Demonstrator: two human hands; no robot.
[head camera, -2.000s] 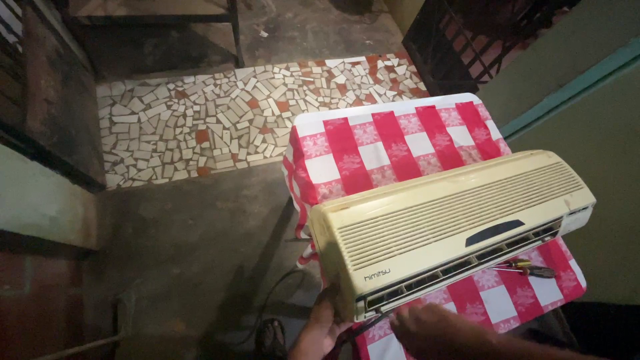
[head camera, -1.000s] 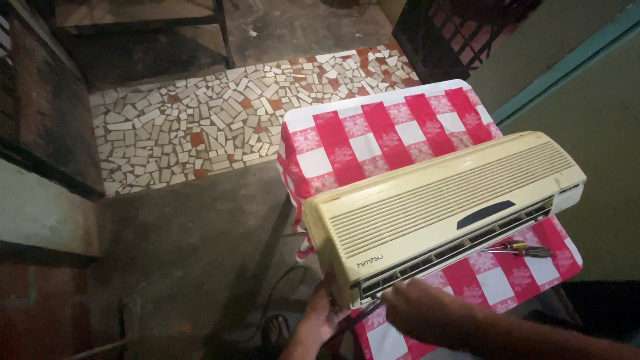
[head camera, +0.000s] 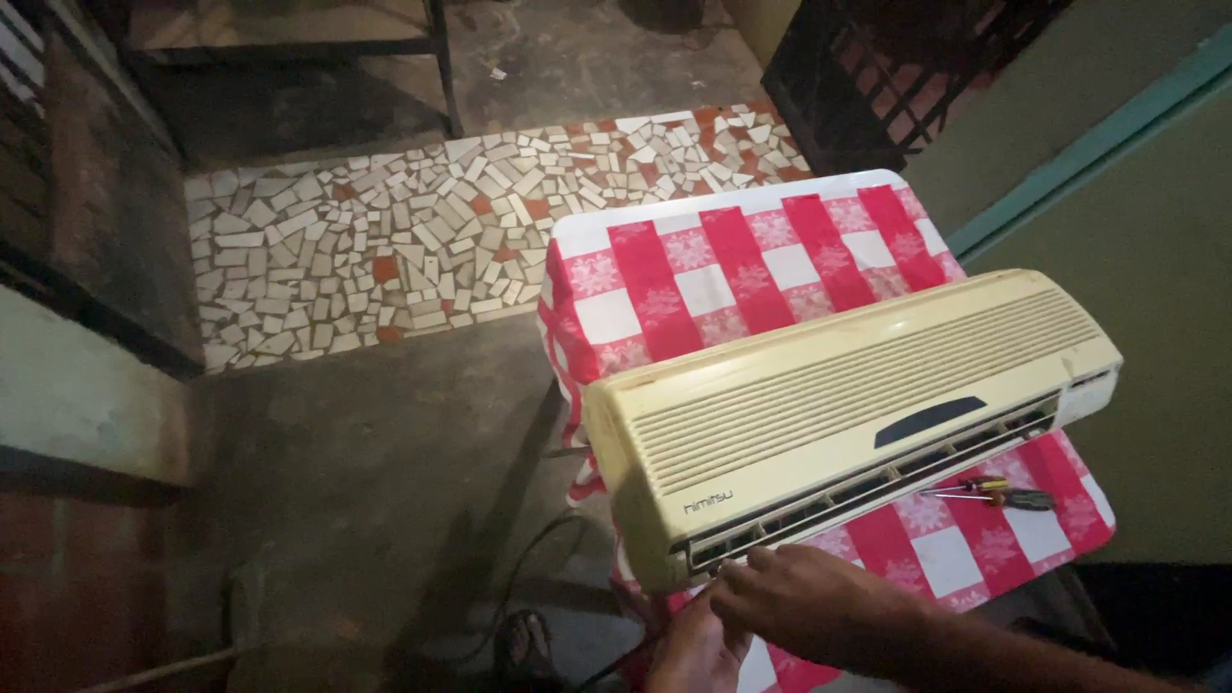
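A yellowed Himitsu split air conditioner indoor unit (head camera: 847, 385) lies on a table covered with a red and white checked tablecloth (head camera: 799, 265). At the unit's near left corner, my left hand (head camera: 698, 650) is low by the edge, with its fingers partly hidden. My right hand (head camera: 808, 597) is bent over it at the left end of the air outlet, fingers curled against the louver edge. Whether either hand grips something is not visible. Two screwdrivers, one with a yellow handle (head camera: 989, 483) and one with a dark handle (head camera: 1025, 500), rest on the cloth beside the outlet.
A dark cable (head camera: 515, 568) runs down to the floor left of the table, near a foot in a sandal (head camera: 526, 640). Broken-tile mosaic (head camera: 385, 250) covers part of the floor. A green wall (head camera: 1145, 289) stands at the right, and a dark metal-framed shelf (head camera: 289, 43) at the back left.
My right hand has shifted to the unit's near left corner, closer to my left hand. The unit and the screwdrivers remain on the table.
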